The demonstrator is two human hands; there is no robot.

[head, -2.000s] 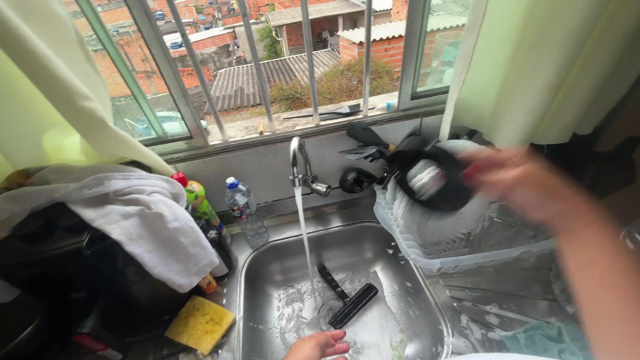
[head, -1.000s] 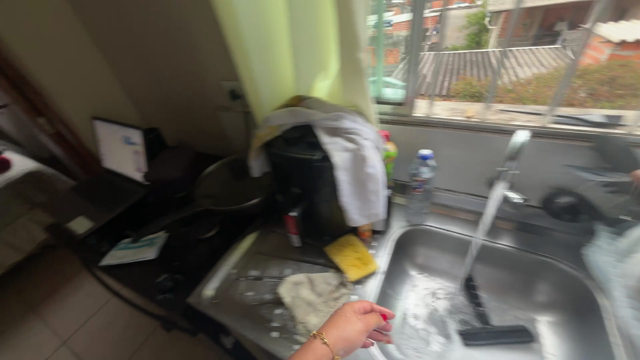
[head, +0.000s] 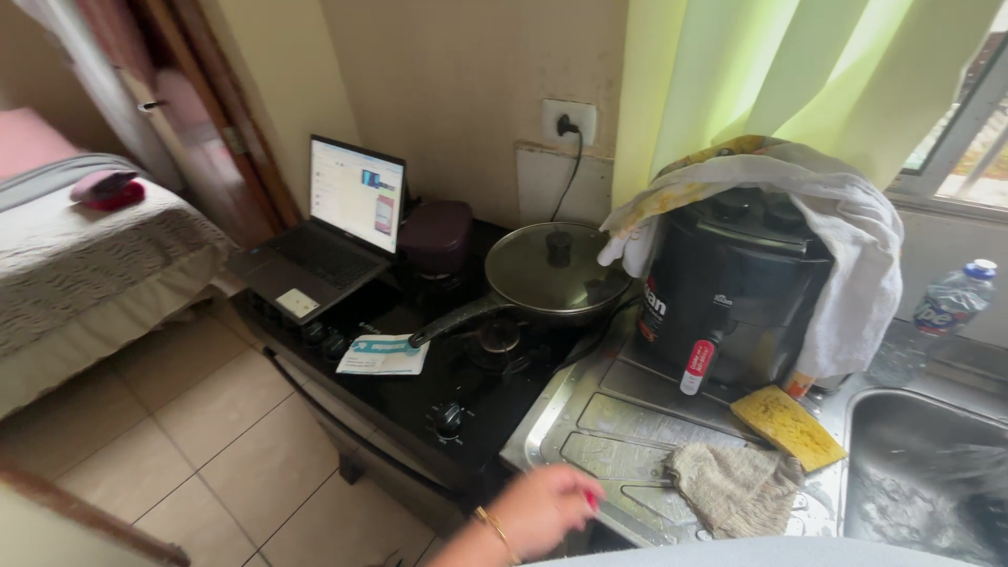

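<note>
My left hand, a bracelet at its wrist, is blurred over the front edge of the steel drainboard and holds nothing that shows; its fingers look partly curled. To its right lies a crumpled knit cloth, with a yellow sponge touching it near the sink. Behind them stands a black air fryer with a white towel draped on top. A frying pan with a glass lid sits on the black stove. My right hand is outside the view.
An open laptop and a paper packet rest on the stove. A plastic bottle stands behind the sink. A plugged cord hangs on the wall. At the left are a bed and a tiled floor.
The view has swung far left, from sink and window to stove and laptop. My right hand, earlier holding a dark object over the dish rack, has left the view.
</note>
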